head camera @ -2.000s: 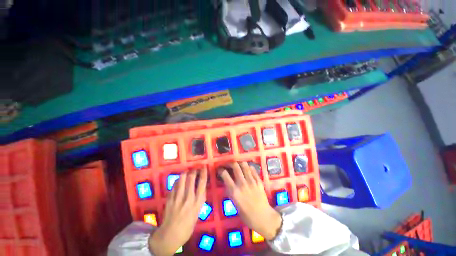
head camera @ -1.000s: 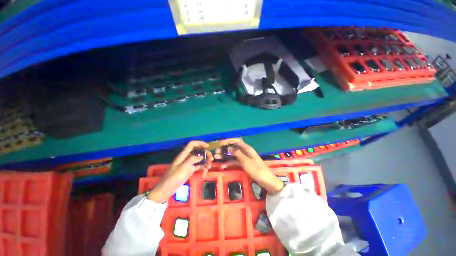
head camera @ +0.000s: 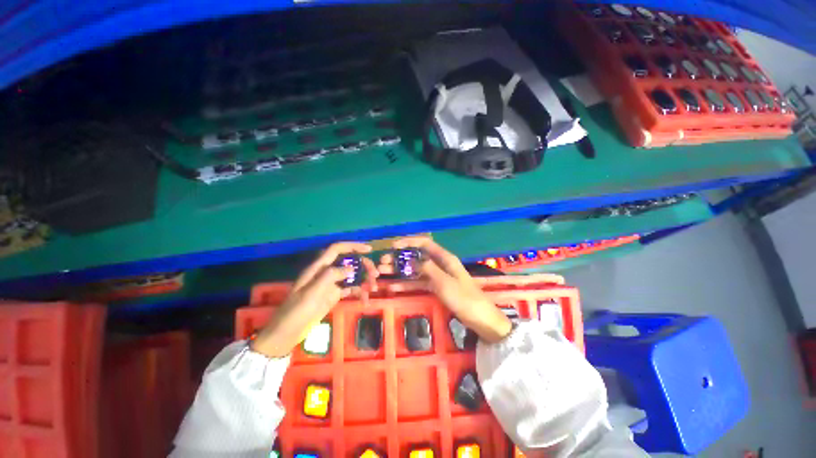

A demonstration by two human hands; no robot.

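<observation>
My left hand (head camera: 326, 284) holds one small dark square watch body (head camera: 351, 269) by its edges. My right hand (head camera: 436, 275) holds another watch body (head camera: 408, 262). Both show a dark screen with a purplish pattern and are side by side, apart, above the far edge of the orange-red compartment tray (head camera: 392, 362). Two pockets in the tray's second visible row are bare. Dark units (head camera: 418, 334) sit in the top row, and lit yellow units (head camera: 317, 401) are at the left and front. My right forearm and sleeve hide part of the tray's right side.
A green shelf (head camera: 295, 201) with a blue edge crosses ahead. On it are a black strap harness (head camera: 488, 161), silvery strips (head camera: 295, 159) and a tray of dark units (head camera: 707, 119). Empty orange-red trays (head camera: 36, 385) stand at left. A blue stool (head camera: 698, 380) is at right.
Since two seconds ago, both hands have risen from the tray, each with a watch body. Since one second ago, their screens show a clearer purplish pattern, and lit tray units have changed colour.
</observation>
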